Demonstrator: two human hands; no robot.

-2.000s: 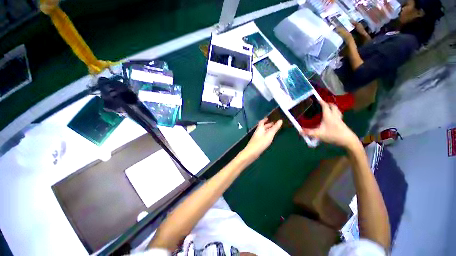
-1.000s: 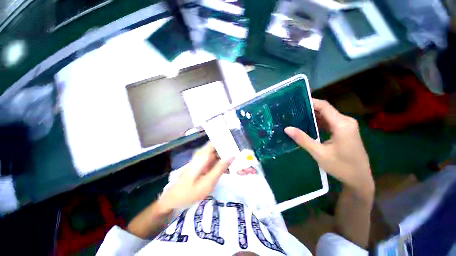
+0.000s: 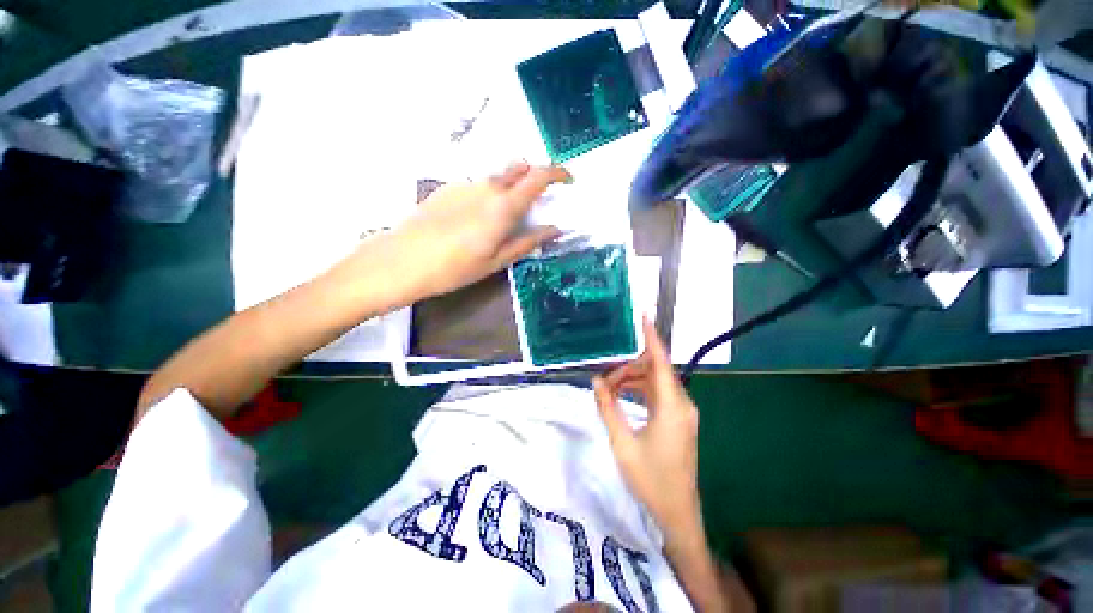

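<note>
A white two-window frame [image 3: 462, 370] lies over the brown-grey rectangle [image 3: 462, 326] on the white sheet [image 3: 324, 144]. A green circuit board [image 3: 575, 305] sits in its right window; the left window shows the brown-grey surface. My left hand [image 3: 462, 240] reaches over the frame's upper side, thumb and index finger apart above the board's top edge. My right hand [image 3: 653, 425] is at the frame's lower right corner, fingertips on its edge. The blue screwdriver [image 3: 719, 120] hangs at right, dark tip down, in neither hand.
A loose green board [image 3: 584, 93] lies behind the frame. Tiny dark specks [image 3: 470, 117] lie on the sheet. A crumpled clear bag [image 3: 156, 132] is at left. More boards [image 3: 731, 189] sit behind the screwdriver. A white and black box [image 3: 971, 216] and white frames [image 3: 1040, 314] are at right.
The frame with its board has moved from in front of my body onto the brown-grey rectangle. My left hand has moved up over it. The view has turned toward the sheet.
</note>
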